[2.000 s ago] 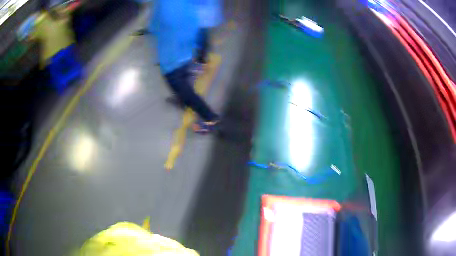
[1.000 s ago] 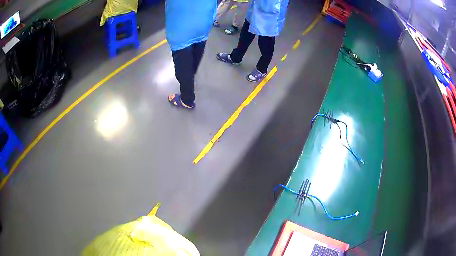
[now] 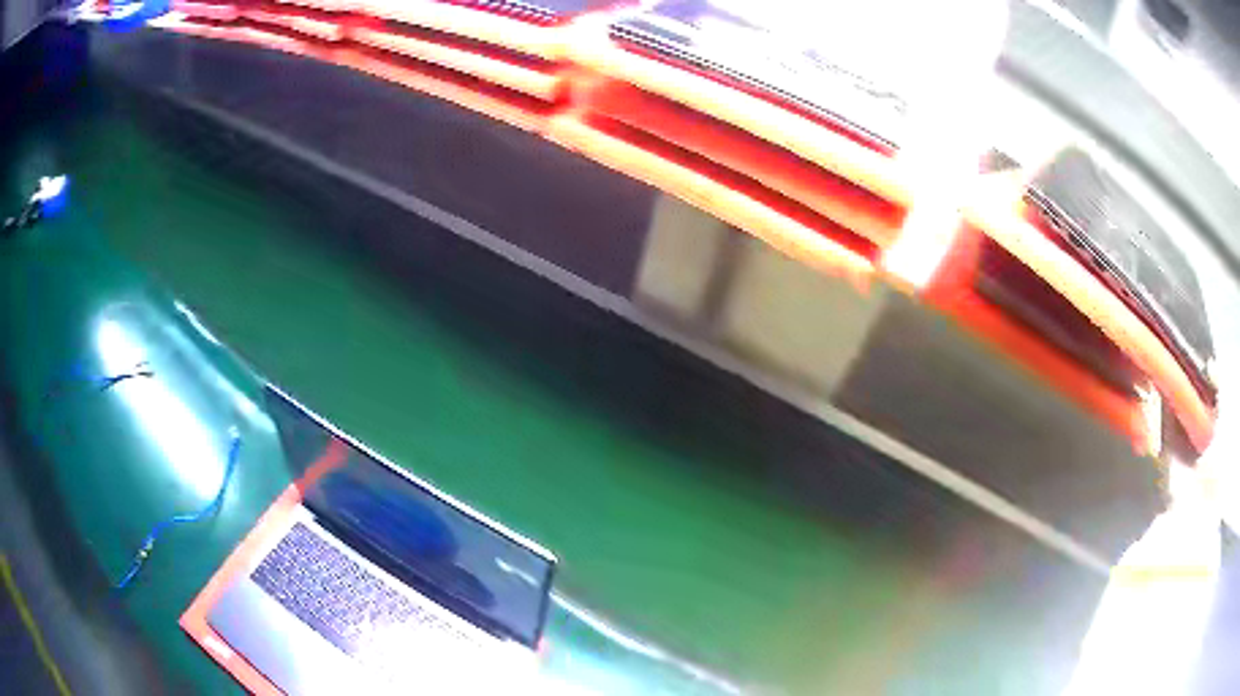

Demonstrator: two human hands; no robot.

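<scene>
An open laptop (image 3: 367, 598) lies in front of me at the lower left, its pale deck and dark keys showing, its screen mostly dark with a faint blue patch. A red tray (image 3: 231, 578) shows as a rim under it. A bright, washed-out arm shape rises from the bottom right to the end of the red-edged stack; what looks like my right hand (image 3: 1191, 484) is at its top, too blurred and overexposed to show the fingers or any hold. My left hand is not in view.
The green belt (image 3: 449, 394) runs diagonally. Blue cords (image 3: 184, 521) lie left of the laptop. A blue-white item (image 3: 52, 193) sits at far left. Red-orange trays (image 3: 734, 170) with dark-keyed laptops form a row along the top, above a pale rail (image 3: 544, 272).
The view has swung right, away from the floor and the people in blue smocks. More of the laptop and the red trays now show. A bright arm shape has appeared at the right.
</scene>
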